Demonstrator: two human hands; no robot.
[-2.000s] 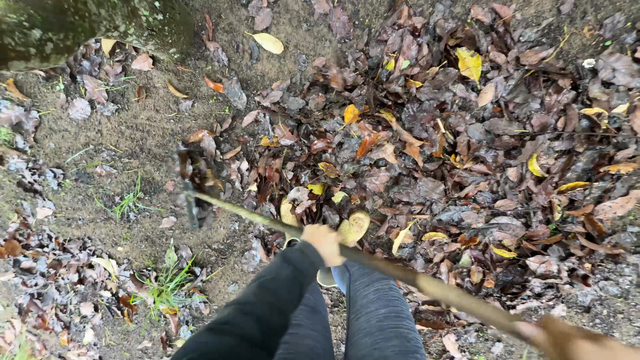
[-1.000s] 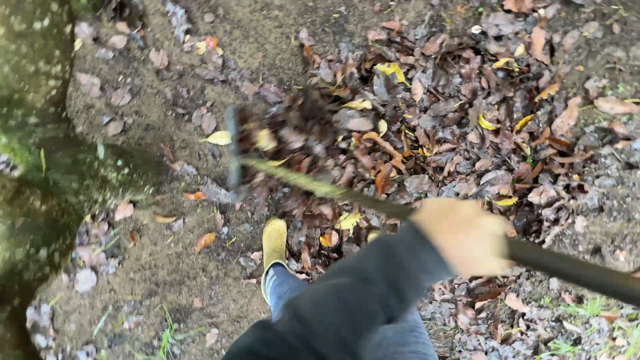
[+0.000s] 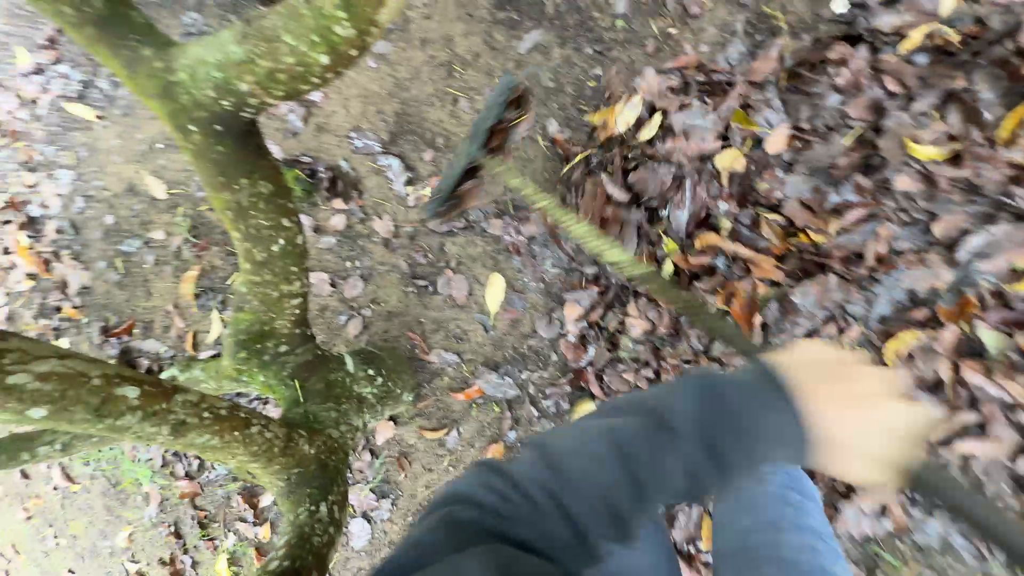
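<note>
My left hand (image 3: 856, 412), blurred, is closed around the long handle (image 3: 600, 240) of a rake-like tool at the lower right. The handle slants up and left to a dark, blurred head (image 3: 480, 148), which has brown leaves on it and appears raised over bare soil. Beside the head, on the right, lies a thick spread of wet brown and yellow fallen leaves (image 3: 864, 200). My right hand is out of the frame; the lower end of the handle runs off the right edge.
A mossy, forked tree trunk (image 3: 264, 240) stands at the left, with a low branch (image 3: 120, 392) reaching to the left edge. Scattered leaves lie on the soil (image 3: 400, 280) between trunk and leaf pile. My jeans-clad legs (image 3: 768, 528) show at the bottom.
The view has shifted left, showing more of the tree. The tool head has swung from beside my boot to near the top centre. My right hand, at the right edge two seconds ago, has left view.
</note>
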